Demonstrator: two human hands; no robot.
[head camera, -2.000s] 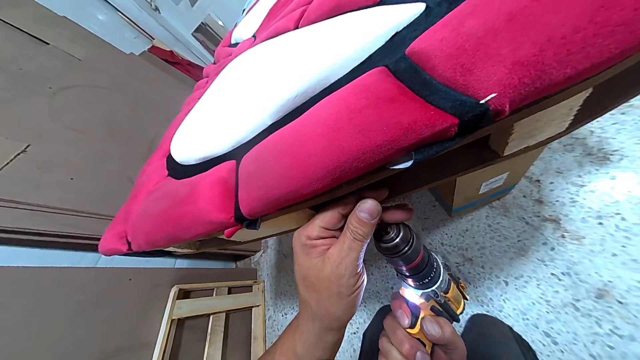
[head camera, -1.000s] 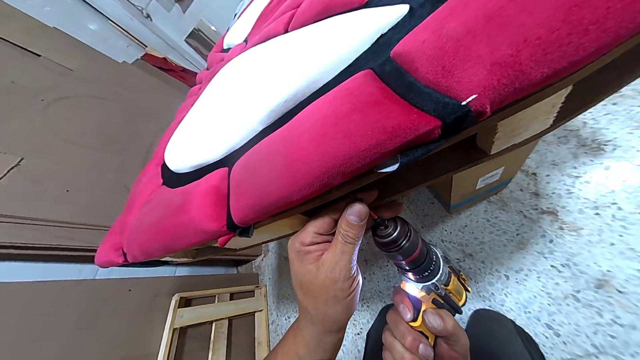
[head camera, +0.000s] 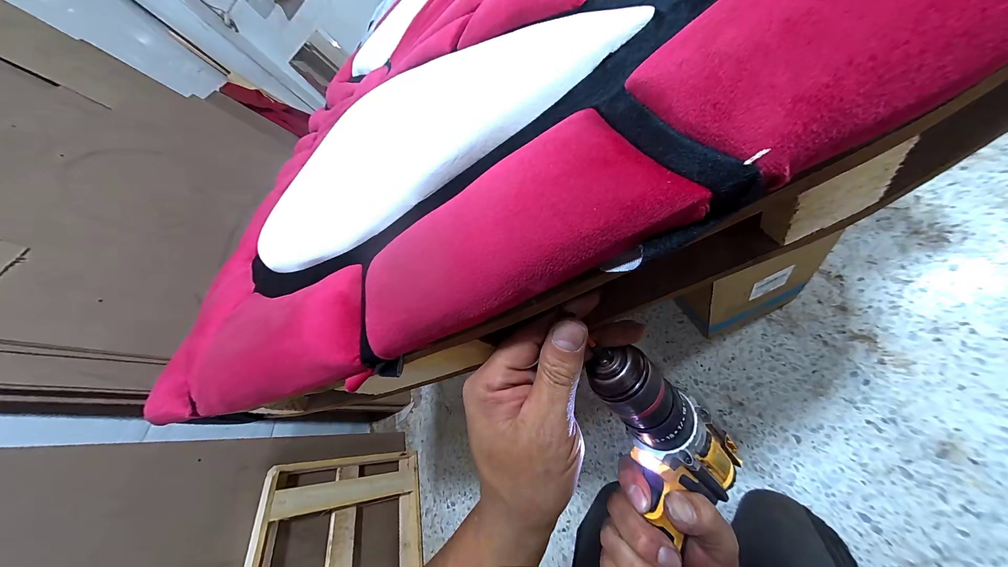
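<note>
A red, black and white plush upholstered panel (head camera: 504, 228) lies slanted over a wooden frame (head camera: 850, 189). My left hand (head camera: 528, 409) is at the frame's lower edge, thumb and fingers pinched near the drill's tip; what they pinch is mostly hidden. My right hand (head camera: 669, 520) is closed around the grip of a yellow and black cordless drill (head camera: 669, 425). The drill points up and left, its chuck (head camera: 622, 378) close beside my left fingers, its work light lit. A small bit of orange-red shows at the chuck's tip.
A cardboard box (head camera: 756, 291) with a label stands on the speckled floor (head camera: 890, 409) beneath the frame. At lower left a slatted wooden frame (head camera: 339, 504) leans by a brown board (head camera: 157, 496). Large brown boards (head camera: 126, 197) stand at the left. My knees are at the bottom.
Both hands and the drill stay in nearly the same place by the frame's lower edge. Only small shifts of the fingers and the view show.
</note>
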